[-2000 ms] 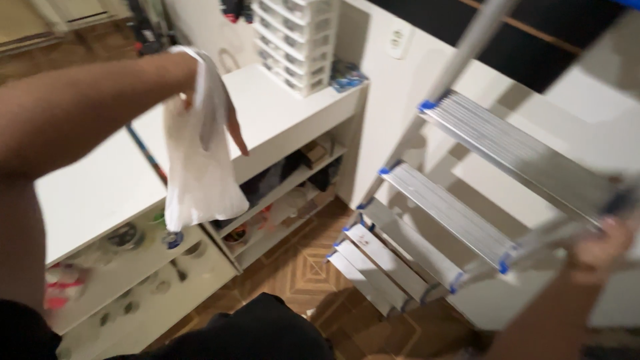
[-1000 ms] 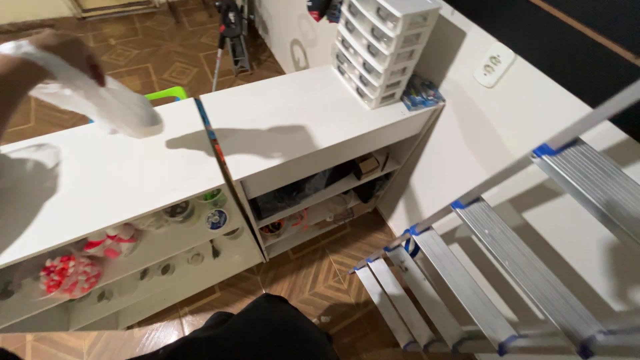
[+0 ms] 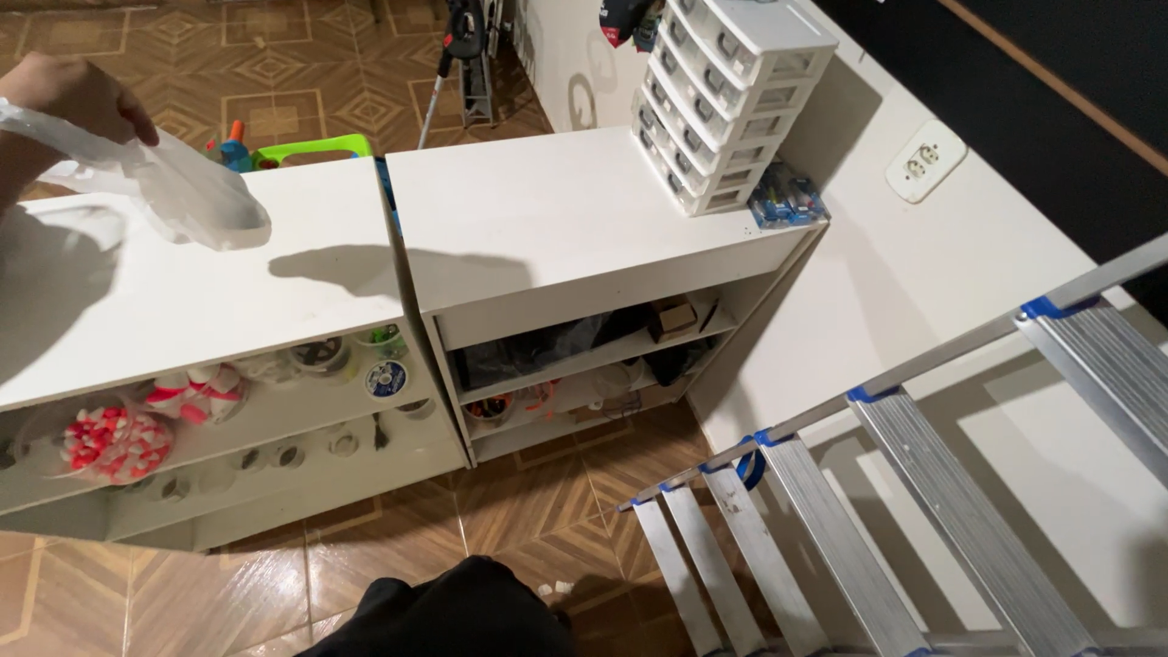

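At the upper left, my left hand [image 3: 78, 105] is closed around the upper part of a white translucent plastic bag [image 3: 182, 187]. The bag's lower end hangs over the white top of the left shelf unit [image 3: 301, 219]; whether it touches the surface I cannot tell. My right hand is outside the frame. At the right, an aluminium stepladder [image 3: 958, 511] with blue plastic end caps stands beside the wall.
A white plastic drawer tower [image 3: 721, 109] and small blue packages [image 3: 787, 196] stand on the right shelf unit [image 3: 538, 219]. Tubs of red and white pieces [image 3: 114, 443] sit on the left unit's shelf. A wall socket [image 3: 926, 160] is at right.
My left hand has carried the bag left, over the left unit's top. My right hand, at the ladder two seconds ago, has left the view. The view has shifted.
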